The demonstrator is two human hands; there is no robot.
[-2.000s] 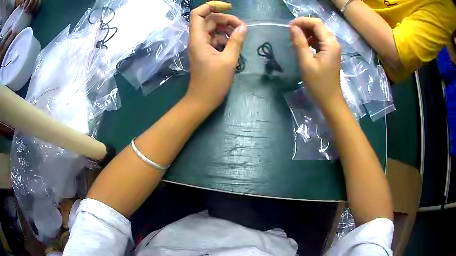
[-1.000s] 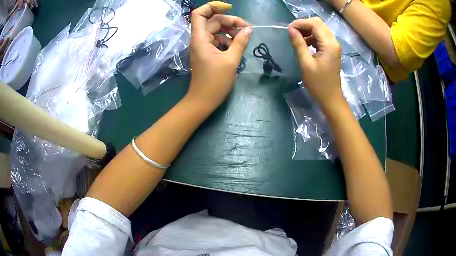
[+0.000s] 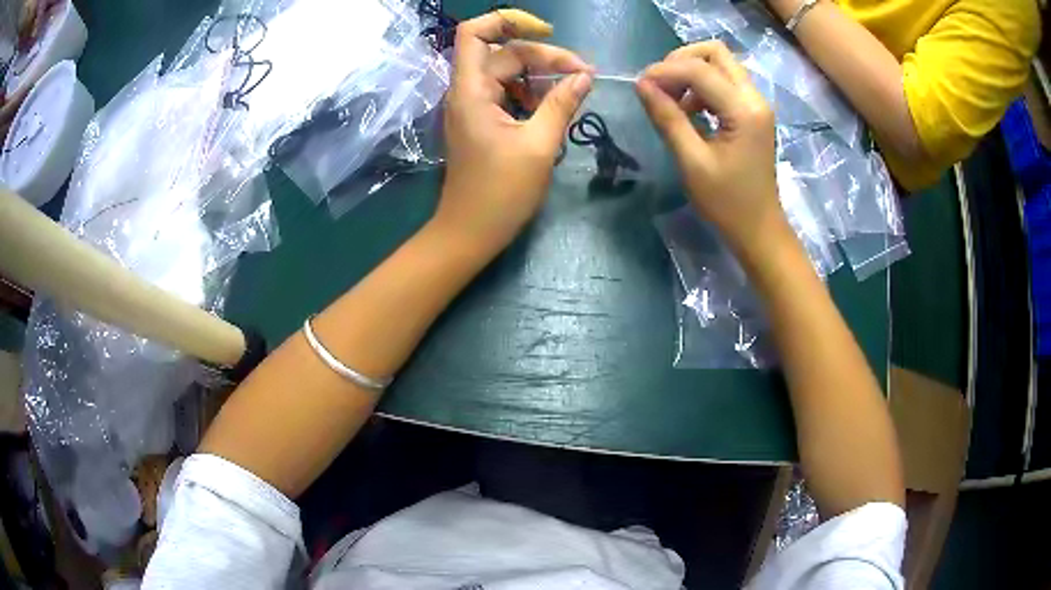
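Note:
A small clear zip-lock bag (image 3: 615, 78) is stretched between my hands above the table, its mouth edge showing as a thin whitish line. A folded black USB cable (image 3: 604, 152) hangs below that line, seemingly inside the bag; the bag's walls are nearly invisible. My left hand (image 3: 507, 127) pinches the left end of the mouth with thumb and index finger; one finger has a yellowish cover. My right hand (image 3: 717, 136) pinches the right end of the mouth.
Clear bags (image 3: 720, 294) lie beside and beyond my right forearm. A large poly bag (image 3: 150, 242) with a black cord on top lies left. A cream padded tube (image 3: 115, 282) crosses at left, near white round tubs (image 3: 46, 133). A person in a yellow shirt (image 3: 962, 87) is at right.
My hands have come closer together, the right one moving left along the bag's mouth. The bag's edge sits slightly lower, and the cable has shifted slightly left and down.

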